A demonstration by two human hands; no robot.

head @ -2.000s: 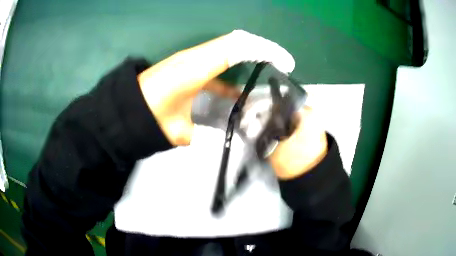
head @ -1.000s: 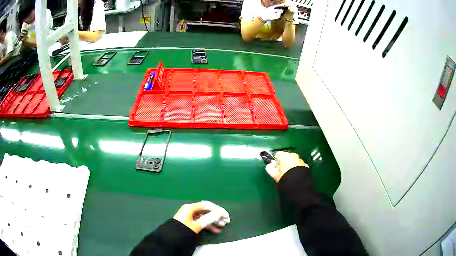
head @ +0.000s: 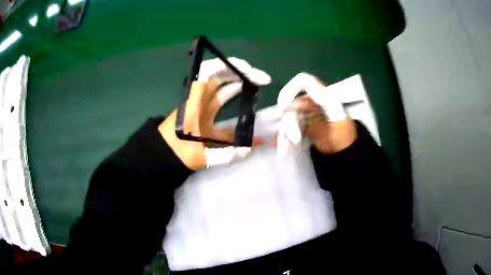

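Observation:
My left hand [head: 202, 105] holds a black phone middle frame [head: 246, 121] tilted up above the white foam sheet [head: 247, 207]. White finger cots show on its fingers, behind and below the frame. My right hand [head: 315, 115] is to the right of the frame and apart from it, with white-covered fingers bent together. A thin dark bar, seemingly the rear end of the tweezers [head: 354, 102], sticks out to its right. The tweezers' tip is hidden or blurred.
A thick white tray with small dark dots [head: 15, 156] stands at the left edge. Another dark phone frame [head: 70, 17] lies at the top left on the green bench [head: 107, 70]. The pale machine cabinet [head: 449, 134] fills the right side.
The view has tilted down. My left hand now holds a middle frame up. The frame that lay before the red tray is gone from that spot. My right hand has come back near the left.

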